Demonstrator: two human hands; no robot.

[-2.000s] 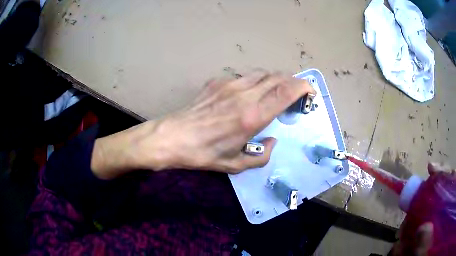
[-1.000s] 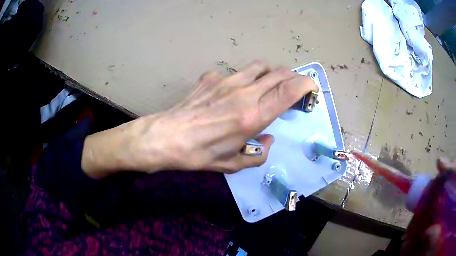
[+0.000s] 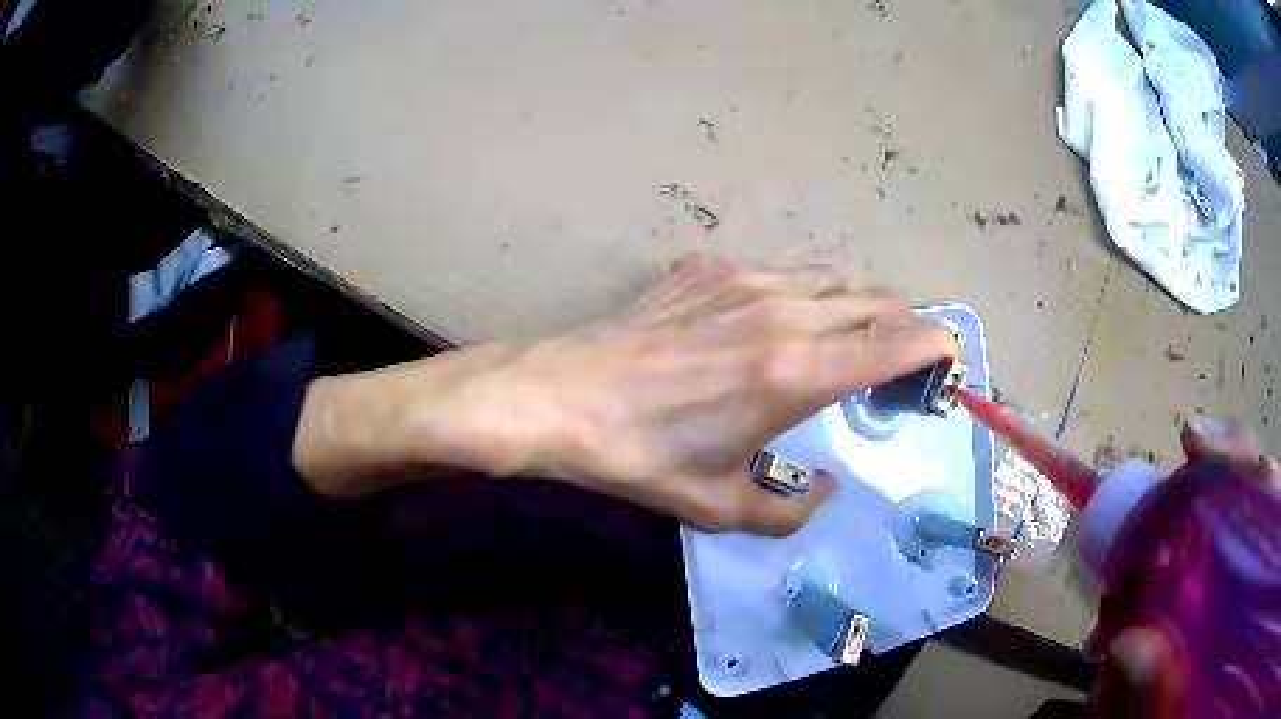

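Observation:
My left hand (image 3: 660, 393) lies over the upper left of a white plastic cover (image 3: 759, 604) and grips it, fingers near the upper post and thumb beside the left post. Several posts stand up from the cover, each with a metal insert at its tip. My right hand (image 3: 1141, 674), partly cut off by the right edge, holds the pink-red squeeze bottle (image 3: 1208, 576). Its red nozzle (image 3: 1033, 452) points left, the tip at the insert of the upper post (image 3: 946, 384). The inserts of the right post (image 3: 993, 544) and lower post (image 3: 851, 639) show red marks.
Stained tan cardboard sheeting (image 3: 492, 155) covers the bench, its front edge running diagonally below my left forearm. A crumpled white cloth (image 3: 1159, 169) lies at the upper right. Shiny clear tape (image 3: 1033, 506) lies on the cardboard right of the cover.
The cover and my left hand have shifted right and down in view. The nozzle tip has moved from the right post to the upper post. Red marks now show on the right and lower inserts.

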